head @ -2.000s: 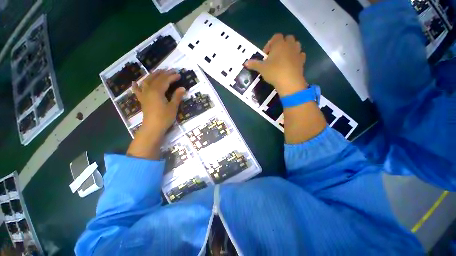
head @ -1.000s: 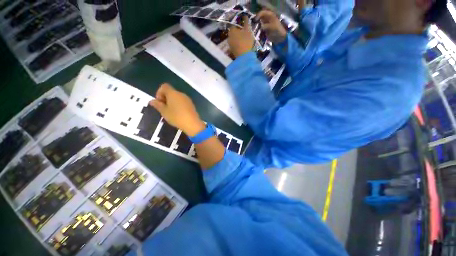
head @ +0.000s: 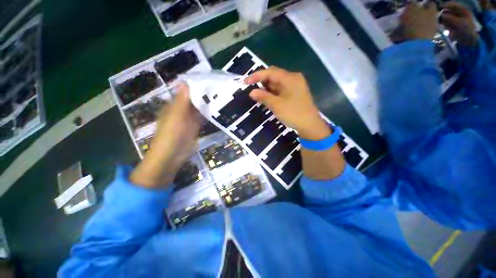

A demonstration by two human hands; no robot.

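Observation:
My left hand [head: 177, 133], blurred, is over the tray, its fingers at the left edge of a bent white liner sheet [head: 209, 87] with small holes. My right hand [head: 285, 98] pinches the liner's right end and wears a blue wristband. Below lies a sheet of black die-cut stickers [head: 264, 133], overlapping the right side of a white blister tray [head: 269, 193]. The tray's two columns of pockets hold circuit boards [head: 239, 189] with gold patches. My left hand and the liner hide some middle pockets.
A grey-brown piece [head: 69, 176] with white strips lies at left. Other board trays [head: 187, 24] stand at the top and far left [head: 22, 127]. A long white sheet [head: 337, 65] lies at right, beside another worker's blue sleeve [head: 424, 119].
The view has swung back from the right. My left hand is in view again. The white liner is now lifted and bent between my hands, and a sheet full of black stickers shows below.

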